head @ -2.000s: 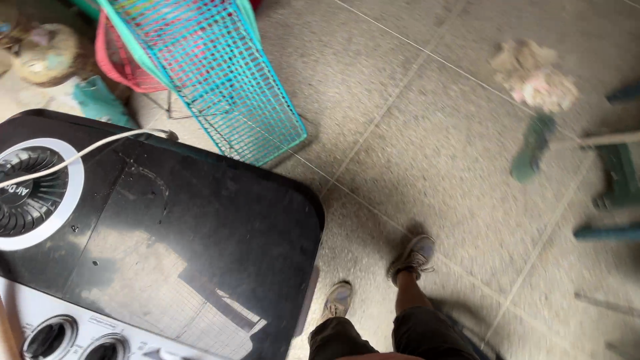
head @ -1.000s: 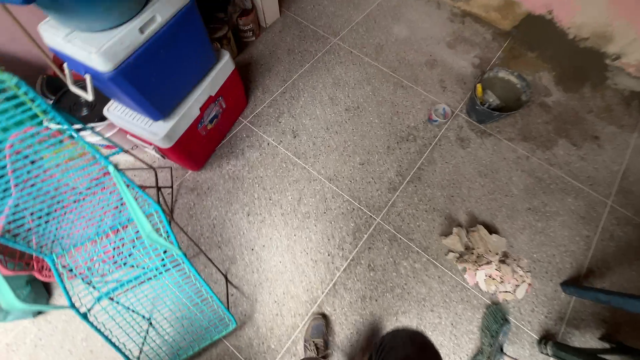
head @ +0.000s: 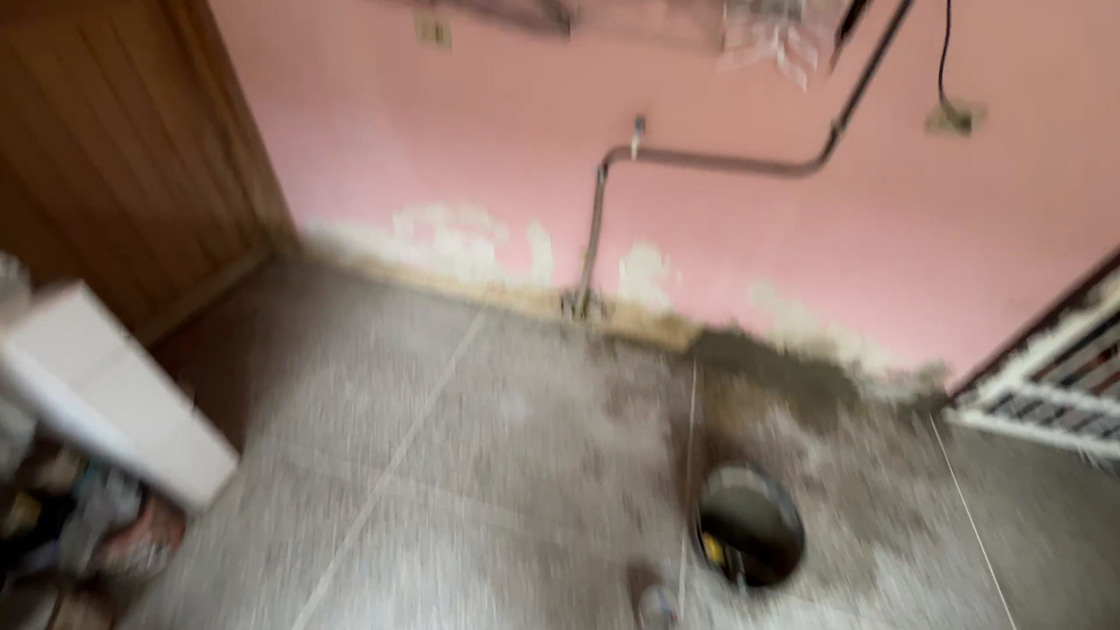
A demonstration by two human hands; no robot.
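Note:
Neither my left hand nor my right hand shows in the head view, so what they hold cannot be seen. A dark bucket (head: 751, 525) stands on the tiled floor at the lower right, with grey material and a yellow-handled tool (head: 713, 551) inside. Left of it is a small blurred container (head: 658, 606) at the bottom edge. Fresh-looking dark mortar (head: 774, 367) runs along the foot of the pink wall (head: 490, 131), whose paint is flaked low down.
A dark pipe (head: 726, 164) bends along the wall down to the floor. At the left are a wooden panelled surface (head: 96, 157) and a white cabinet-like piece (head: 114, 376) with blurred items beside it. A white metal grille (head: 1059, 394) stands at the right.
The view has swung up and across to the pink wall. The coolers, turquoise wire rack and rubble pile seen earlier are out of view.

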